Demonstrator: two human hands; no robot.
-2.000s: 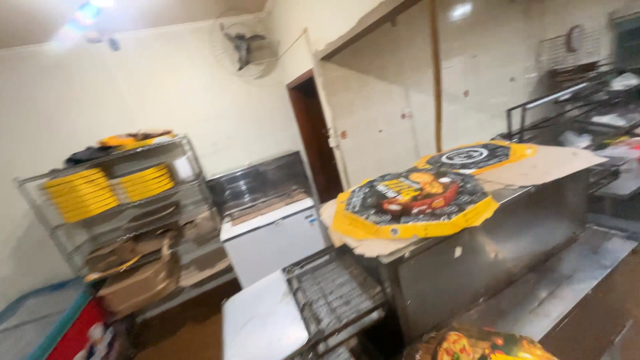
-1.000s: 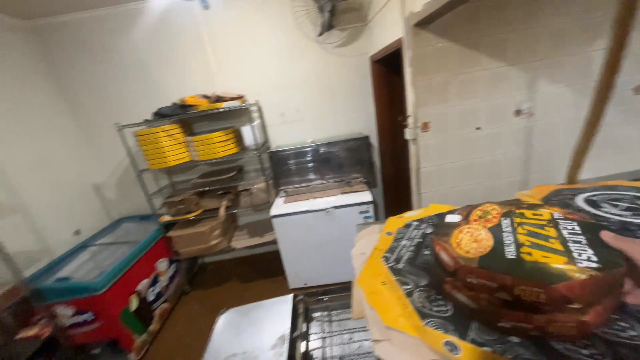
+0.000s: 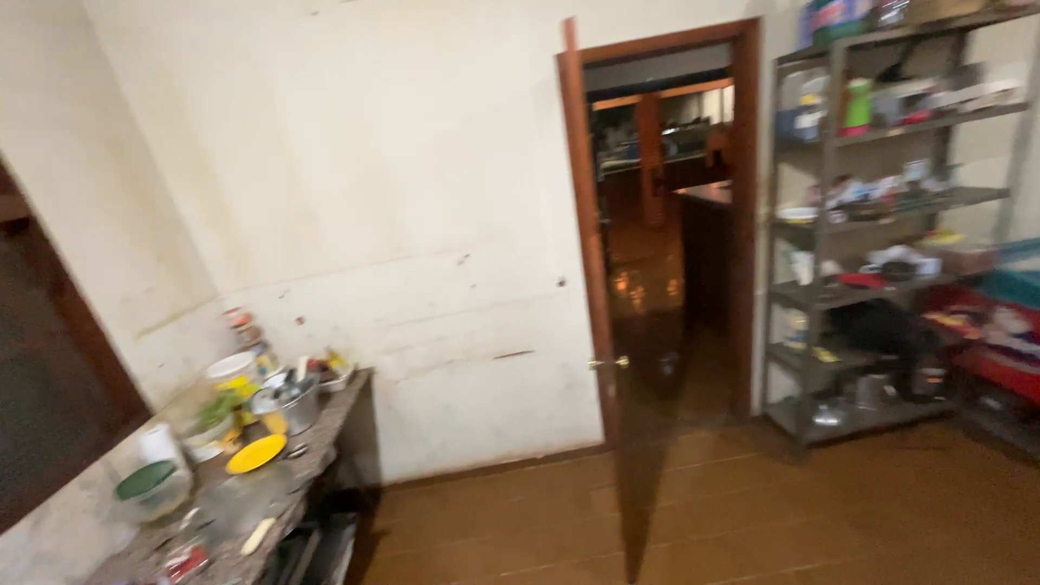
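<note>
Neither my left hand nor my right hand shows in the head view, so what they hold or touch is hidden. Closest in sight is a stone countertop (image 3: 333, 431) at the lower left. On it are a yellow plate (image 3: 257, 453), a metal pot (image 3: 299, 406) with utensils in it, a white and yellow bucket (image 3: 233, 374), and a clear container with a green lid (image 3: 146, 481). The picture is blurred by motion.
A wooden door (image 3: 642, 455) stands ajar in a brown frame (image 3: 746, 219), with a dim room beyond. Metal shelving (image 3: 830, 195) with bottles and other goods stands right of it. A red chest freezer (image 3: 995, 361) is at the right edge. Brown tiled floor (image 3: 504, 528) lies ahead.
The view has swung far to the left, from the pizza boxes and white freezer to the countertop and doorway. A hand at the pizza boxes one second ago is out of view.
</note>
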